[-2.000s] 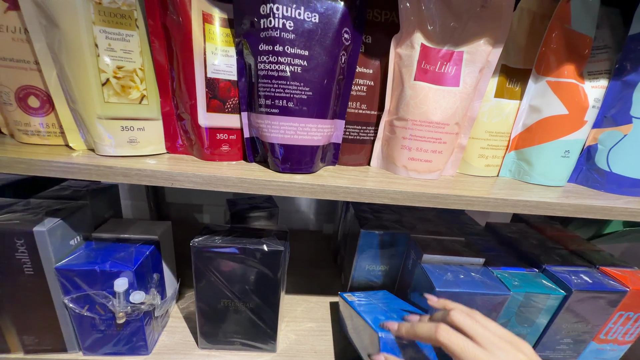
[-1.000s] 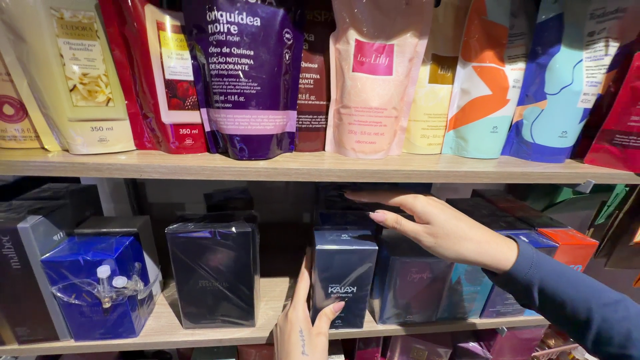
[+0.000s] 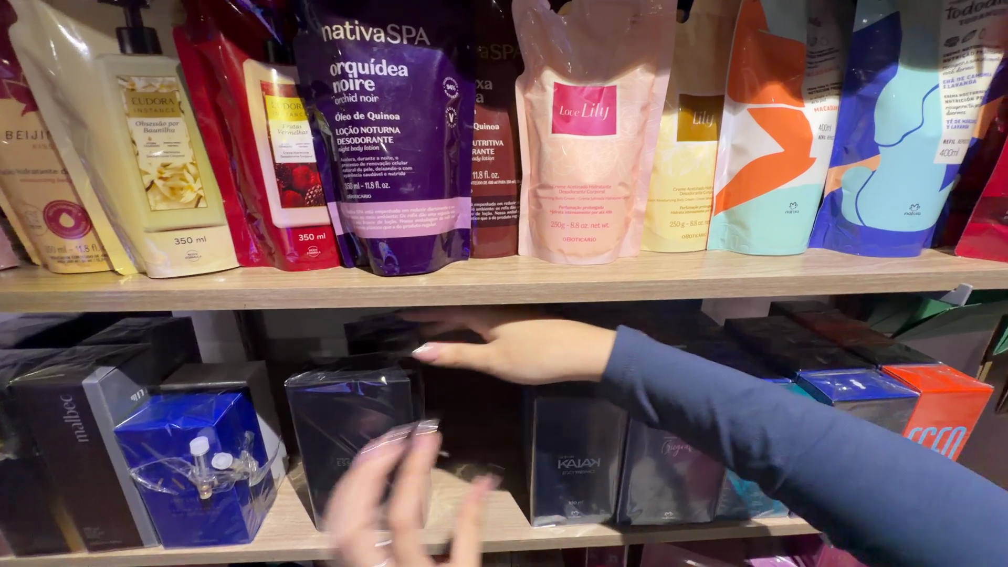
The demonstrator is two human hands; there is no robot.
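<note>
My right hand (image 3: 504, 346), in a blue sleeve, reaches into the lower shelf above a gap between boxes. Its fingertips are lost in the shadow under the upper shelf, so whether it touches a box there cannot be told. My left hand (image 3: 409, 496), blurred, is raised low in front of a dark, film-wrapped box (image 3: 350, 441), its fingers apart and holding nothing visible. Right of the gap stands a dark blue Kaiak box (image 3: 577, 461), beside another dark box (image 3: 669, 472). A shiny blue box (image 3: 201, 472) with small vials fixed to its front stands at the left.
Lotion refill pouches, among them a purple one (image 3: 394, 157) and a pink one (image 3: 594, 157), line the upper wooden shelf (image 3: 504, 283) close above my right hand. Tall malbec boxes (image 3: 79, 457) stand far left. An orange box (image 3: 941, 402) is at the right end of the lower shelf (image 3: 488, 528).
My left hand has let go of the Kaiak box and moved left. The Kaiak box now stands close beside the dark box on its right. My right hand has moved left, deeper under the upper shelf.
</note>
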